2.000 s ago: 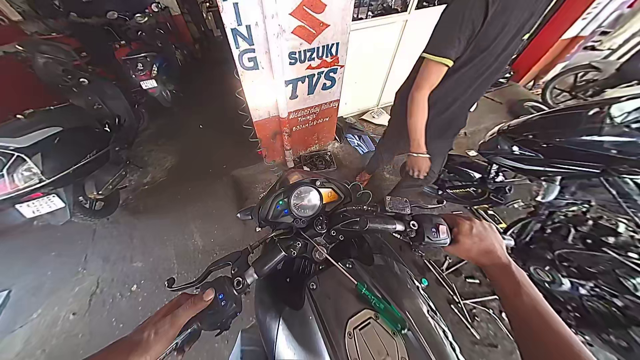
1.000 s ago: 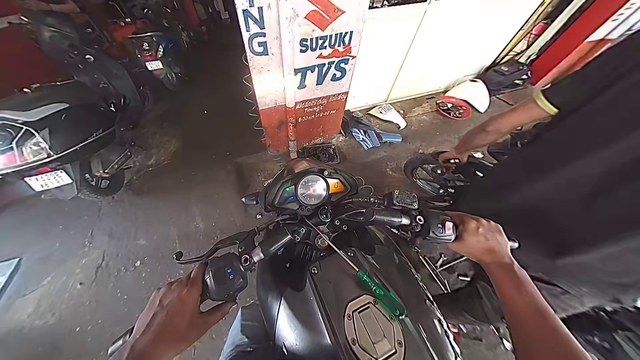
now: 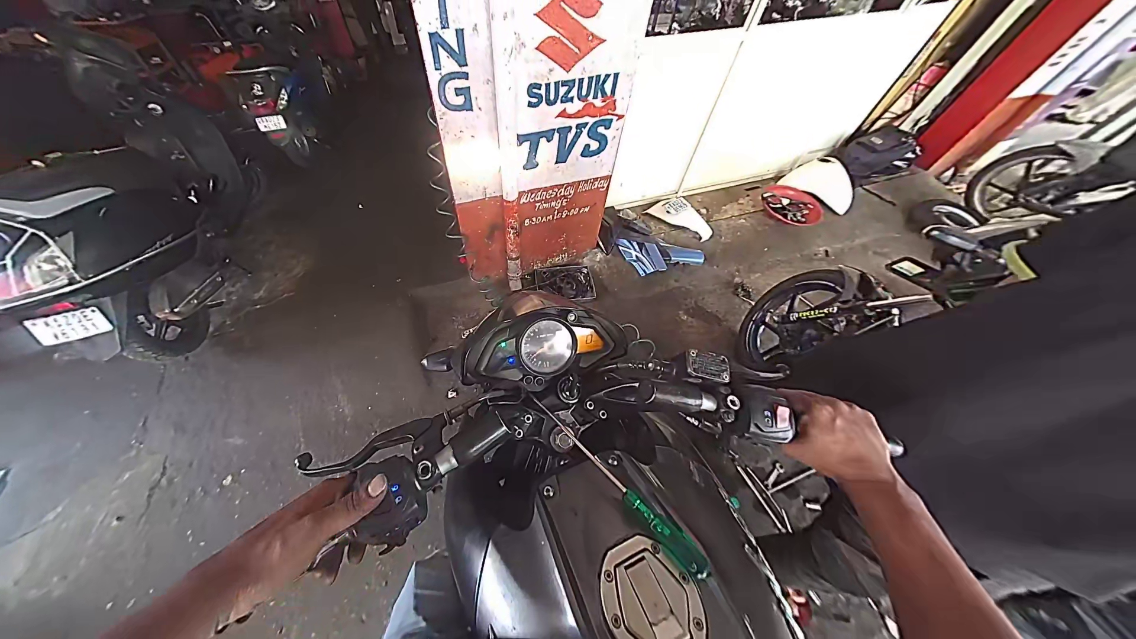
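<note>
My left hand (image 3: 333,519) is around the left handlebar grip of a motorcycle, its thumb resting on the left switch housing (image 3: 390,506). On the other side, my right hand (image 3: 839,435) grips the right handlebar grip, beside the switch housing (image 3: 770,417) with a red and white switch. Between them the instrument cluster (image 3: 547,346) is lit, with an orange display. A screwdriver with a green transparent handle (image 3: 666,532) lies across the black fuel tank (image 3: 506,577), its shaft pointing to the handlebar clamp. The metal fuel cap (image 3: 650,590) sits near the handle.
A painted pillar (image 3: 568,177) stands ahead, with a black tray (image 3: 564,282) at its foot. Scooters (image 3: 98,240) are parked at left. At right, a person in dark clothing (image 3: 1003,382) stands close by, near a loose wheel (image 3: 799,319) and tools on the floor (image 3: 763,497).
The person at right has moved nearer, now largely filling the right side. My left thumb, lifted off or lower one second ago, lies on the switch housing. The screwdriver stays on the tank.
</note>
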